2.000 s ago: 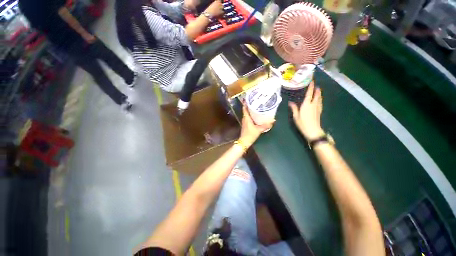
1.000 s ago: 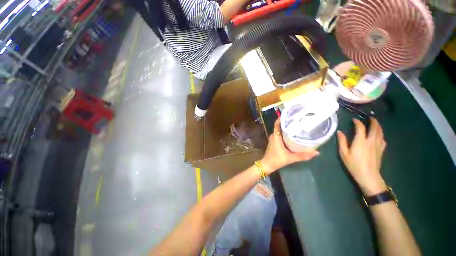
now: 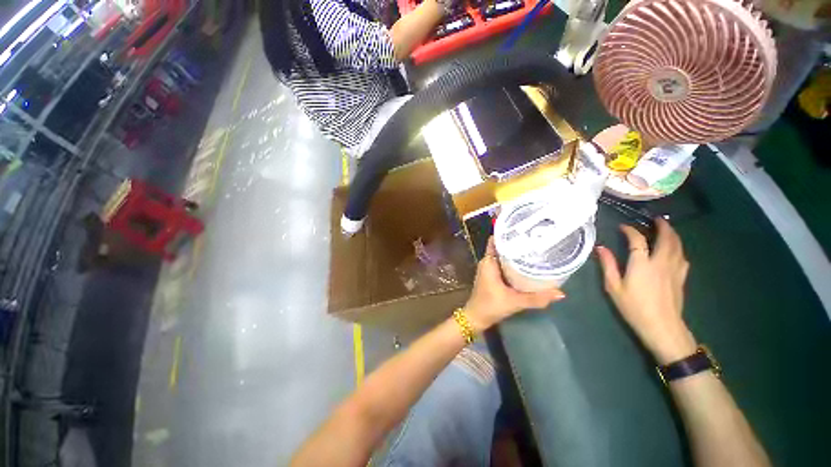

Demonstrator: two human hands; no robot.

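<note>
A white tumbler (image 3: 544, 274) stands at the bench's left edge, with its round clear lid (image 3: 545, 235) on top. My left hand (image 3: 501, 296) is around the tumbler's near left side, thumb along its front. My right hand (image 3: 651, 283) is to the right of the tumbler, empty, fingers spread over the green bench. Its fingertips are near thin dark sticks, perhaps tweezers (image 3: 630, 212).
Behind the tumbler are an open yellow-brown carton (image 3: 524, 185), a black bent hose (image 3: 424, 102), a pink fan (image 3: 670, 84) and a small dish (image 3: 649, 189). A waste carton (image 3: 364, 283) is at left. A coworker (image 3: 342, 73) sits beyond at a red tray (image 3: 474, 35).
Compared with one second ago, the view has shifted slightly, and the tumbler and both hands appear a little further left. My left hand keeps its hold; my right hand stays empty.
</note>
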